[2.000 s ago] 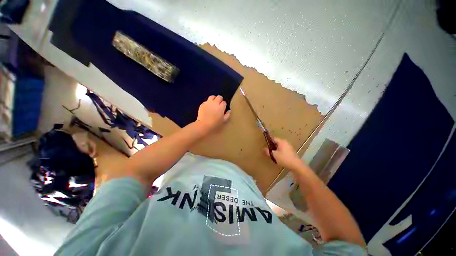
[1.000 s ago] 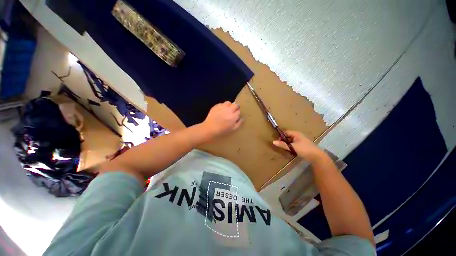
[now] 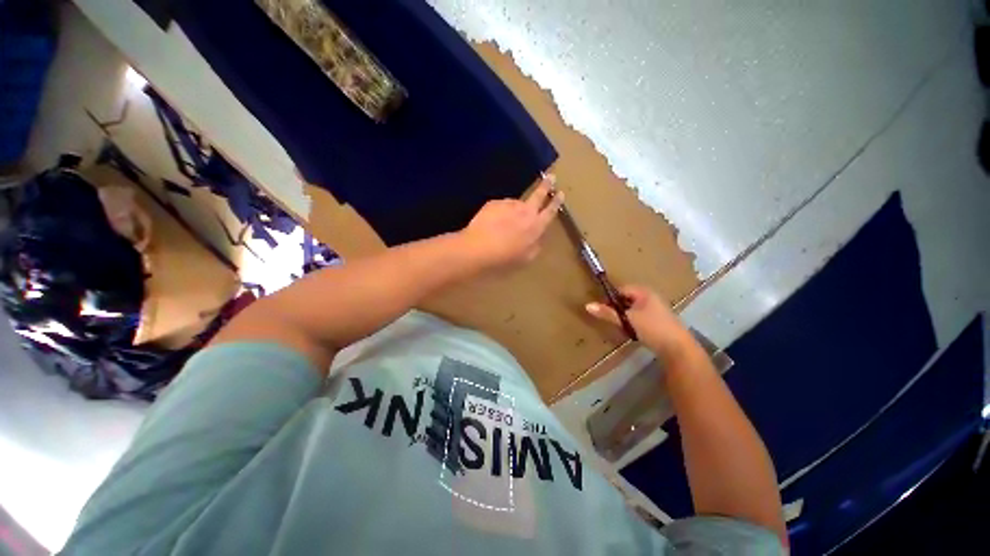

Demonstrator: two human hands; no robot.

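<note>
Navy fabric panels (image 3: 434, 141) lie flat in front of me, with a shiny brown taped cloth weight (image 3: 331, 54) on top. Fabric shears (image 3: 589, 255) point up and left, their tip at the panels' right corner. My right hand (image 3: 641, 317) is closed around the dark handles. My left hand (image 3: 519, 225) is at the panels' right end, its fingertips beside the blade tip at the corner. Whether those fingers pinch the fabric or touch the blade is hard to tell.
Brown kraft paper (image 3: 608, 190) lies under the work. A flat metal plate (image 3: 651, 407) lies by my right forearm. More navy fabric (image 3: 836, 315) lies to the right. A black plastic bag (image 3: 71, 272) and dark offcuts (image 3: 212, 163) are beyond the table's edge at left.
My left hand has moved from the panels' near edge up and right to the corner by the shears' tip. The view has shifted, so the weight sits higher in the picture.
</note>
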